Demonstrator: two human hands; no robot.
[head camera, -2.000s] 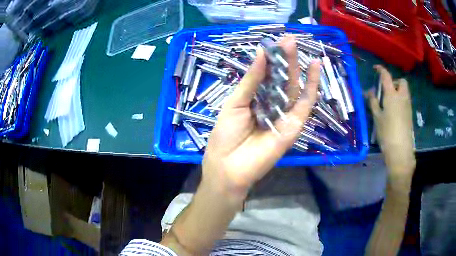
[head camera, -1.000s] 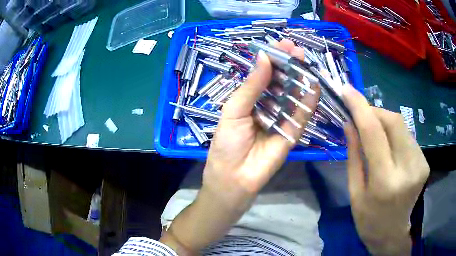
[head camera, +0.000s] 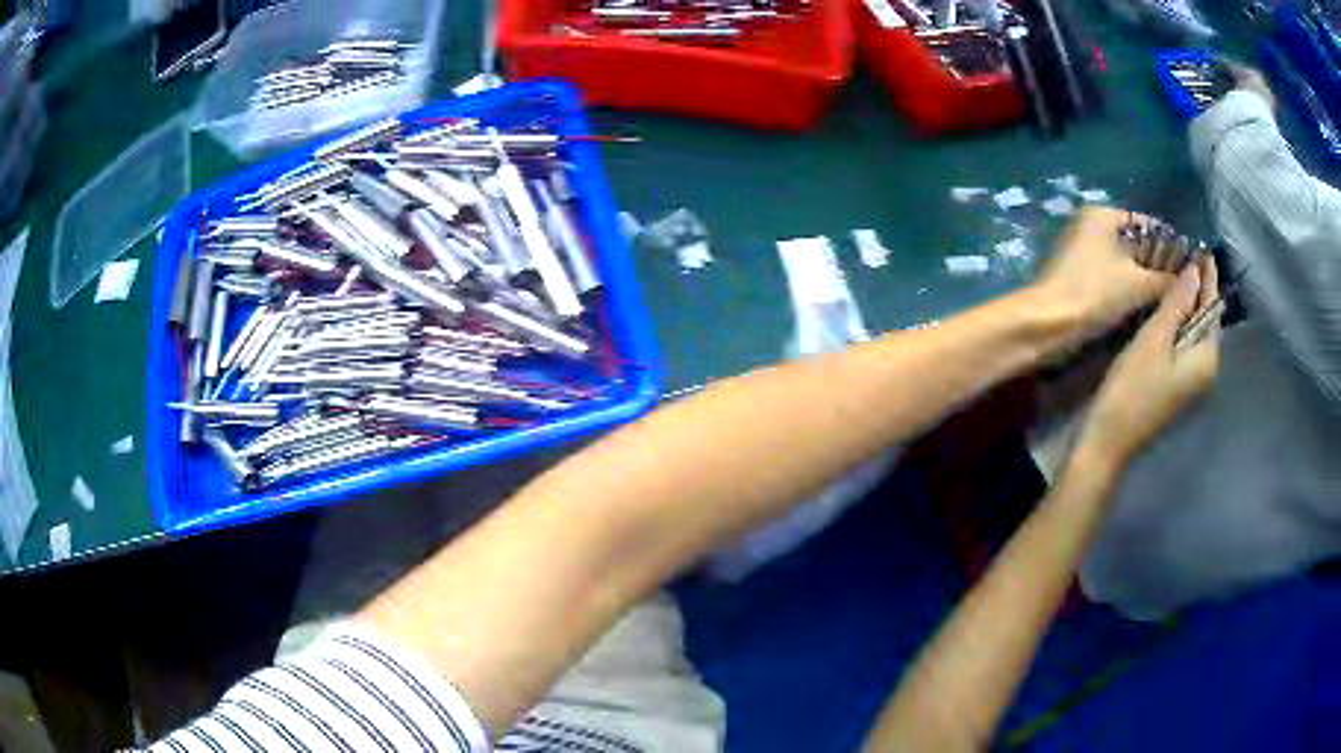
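Observation:
My left hand (head camera: 1096, 272) reaches far to the right and is closed on several slim metal cylinders (head camera: 1162, 244), whose ends show above its fingers. My right hand (head camera: 1147, 386) is just below, its fingertips close to the cylinders. A slender silver piece (head camera: 1200, 322) shows between its fingers; whether it is a tool or a cylinder I cannot tell. The hands are small and blurred, and the fingers partly hide the parts. The blue tray (head camera: 405, 493), heaped with silver cylinders and thin red wires, is at the left on the green bench.
Red bins (head camera: 677, 77) with thin metal parts stand at the back. A clear box (head camera: 243, 136) and a flat clear lid (head camera: 121, 221) are behind the tray. White scraps (head camera: 966, 265) and a plastic strip (head camera: 816, 287) lie right of it. Another person's pale sleeve (head camera: 1279, 206) is close beyond my hands.
The view has turned right, so the blue tray shows further left. Both hands have moved from over the tray to the far right, beside the other person. The left still holds cylinders.

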